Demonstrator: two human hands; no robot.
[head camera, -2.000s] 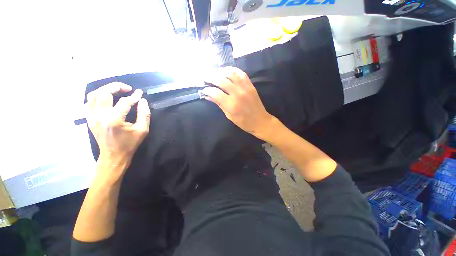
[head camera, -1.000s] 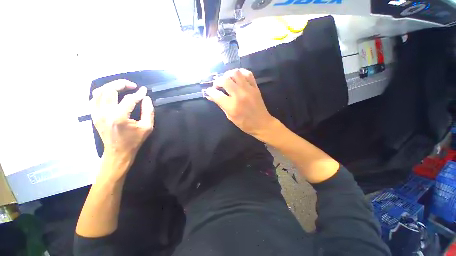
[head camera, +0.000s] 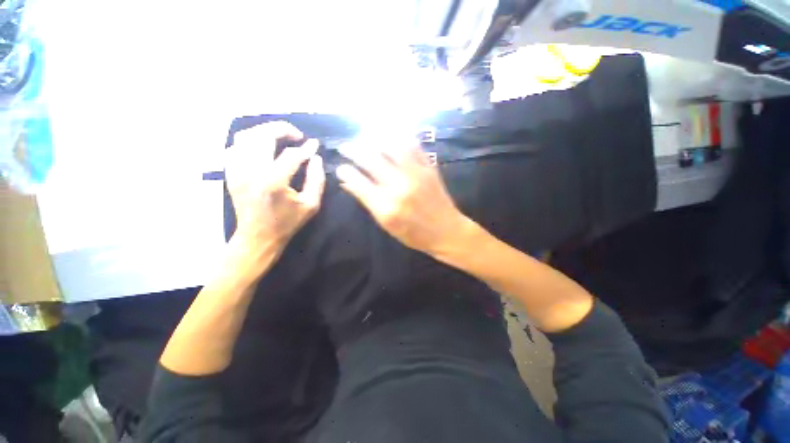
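A black garment panel lies over the table edge, below the white sewing machine. My left hand is at the panel's left part, thumb and forefinger pinching the black strap. My right hand lies on the panel beside it, thumb and forefinger apart, slightly blurred; I cannot tell whether it holds cloth. Two small silver buckles show just right of my right fingers. Glare hides the needle area and part of the strap.
Yellow snips lie behind the panel. Small red and dark items are on the table at right. A cardboard piece is at the left edge. Blue crates and a red one stand low at right. Black cloth hangs around the table.
The view has shifted left, so the panel and machine appear further right. My right hand has moved left along the strap, closer to my left hand, uncovering the buckles.
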